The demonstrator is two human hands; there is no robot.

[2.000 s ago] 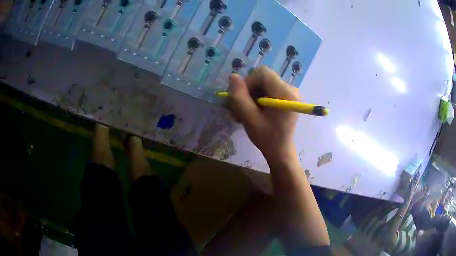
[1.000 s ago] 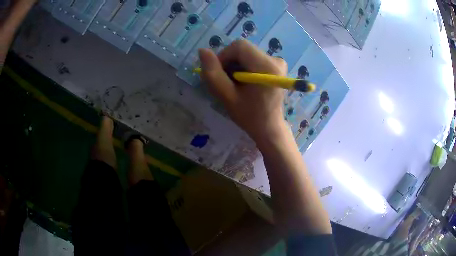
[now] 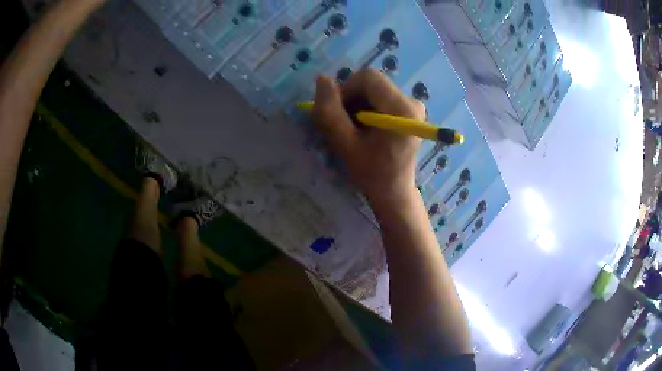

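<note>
A row of light blue retail boxes (image 3: 464,156) printed with dark round-headed items lies on the white worktable (image 3: 261,167), running from upper left to centre right. My right hand (image 3: 377,134) is over the row's near edge and holds a yellow marker pen (image 3: 406,125) like a pencil. The pen's tip is at a box near its lower edge; whether it touches is not clear. My left forearm (image 3: 25,80) enters at the upper left; the left hand itself is cut off by the picture's edge.
Another row of blue boxes (image 3: 533,72) stands farther back on the table. A grey object (image 3: 549,327) and a bright green item (image 3: 602,282) are at the table's far right. A brown carton (image 3: 290,319) is on the green floor, beside my legs.
The near row has shifted right and down in view, and more of the second row shows. My right hand has moved left along the boxes, relative to the row. My left forearm has come into view.
</note>
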